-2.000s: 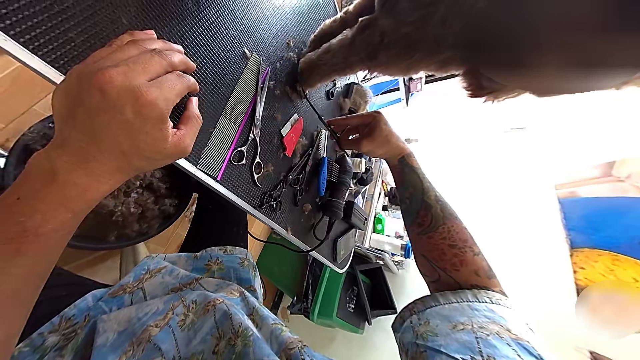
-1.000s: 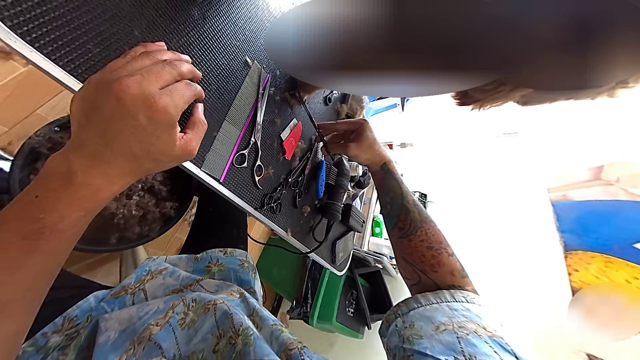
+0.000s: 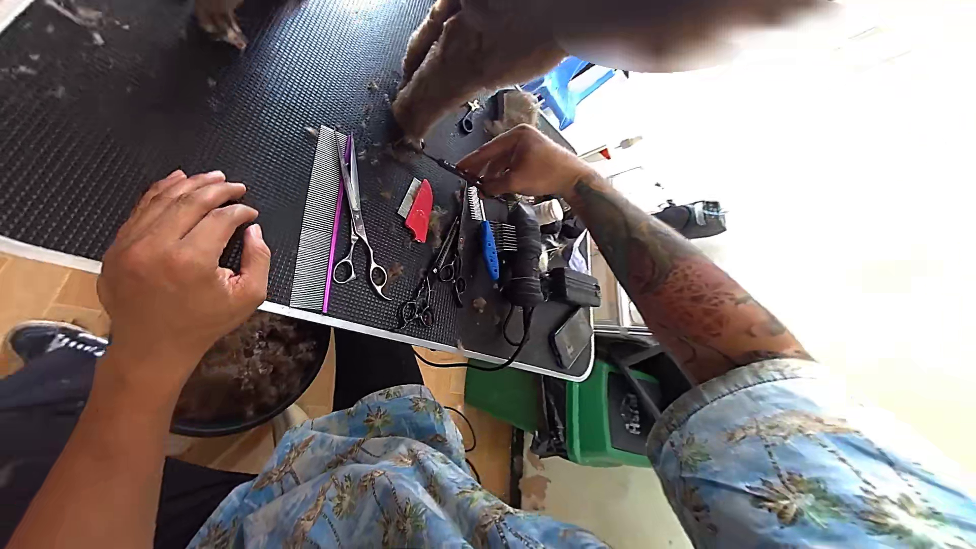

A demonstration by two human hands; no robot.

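Observation:
My right hand [image 3: 526, 162] holds dark scissors [image 3: 450, 166], whose tips are at the paw of a furry brown animal leg [image 3: 438, 88]. My left hand [image 3: 187, 244] is held over the edge of the black ribbed grooming table [image 3: 229, 122], fingers loosely curled and apart, with nothing in it. Right of it on the mat lie a long metal comb with a purple spine [image 3: 316, 221], silver scissors [image 3: 354, 217], a red-handled comb tool [image 3: 418, 211], darker shears [image 3: 450, 263], a blue-handled rake [image 3: 489, 248] and a black corded clipper [image 3: 524, 255]. Another paw [image 3: 221, 23] stands at the top left.
A black tub of cut hair [image 3: 248, 366] sits below the table's near edge. A phone-like black device [image 3: 572, 335] and a black case [image 3: 573, 287] lie at the table's corner. A cord hangs over the edge. Below stands a green bin [image 3: 602, 427]. Small scissors [image 3: 470, 117] lie beyond the leg.
The animal's leg, hidden behind its blurred body a second ago, shows again. My right hand stays on the scissors near the paw; my left hand remains empty by the table edge.

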